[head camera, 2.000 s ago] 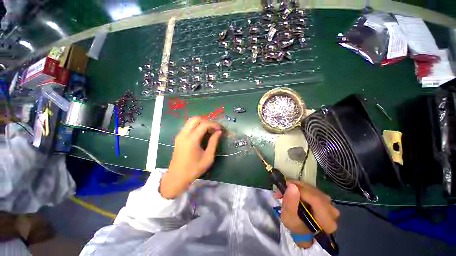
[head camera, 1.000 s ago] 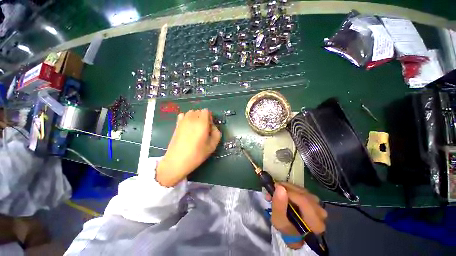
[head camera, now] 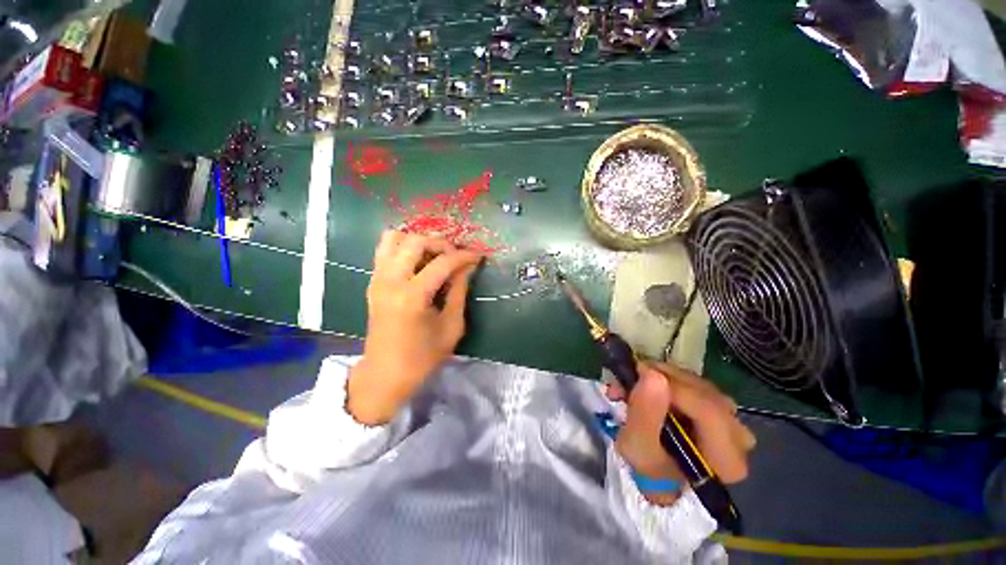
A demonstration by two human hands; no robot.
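My right hand holds a black and yellow soldering iron. Its metal tip points up and left, just right of a small silver component on the green mat. My left hand is at the lower edge of a loose pile of red lead wires, thumb and forefinger close together at a red strand. A thin silvery solder wire ends near the component. Two more small silver parts lie above it. A second red wire pile lies further left.
A round pot of silvery bits stands beyond the iron, with a grey sponge below it. A black fan is at right. A blister tray spans the back. A solder spool, dark pile and blue stick are left.
My left hand has moved from beside the small parts back to the red wires, its thumb and forefinger now showing. The iron stays beside the component. The camera view has shifted.
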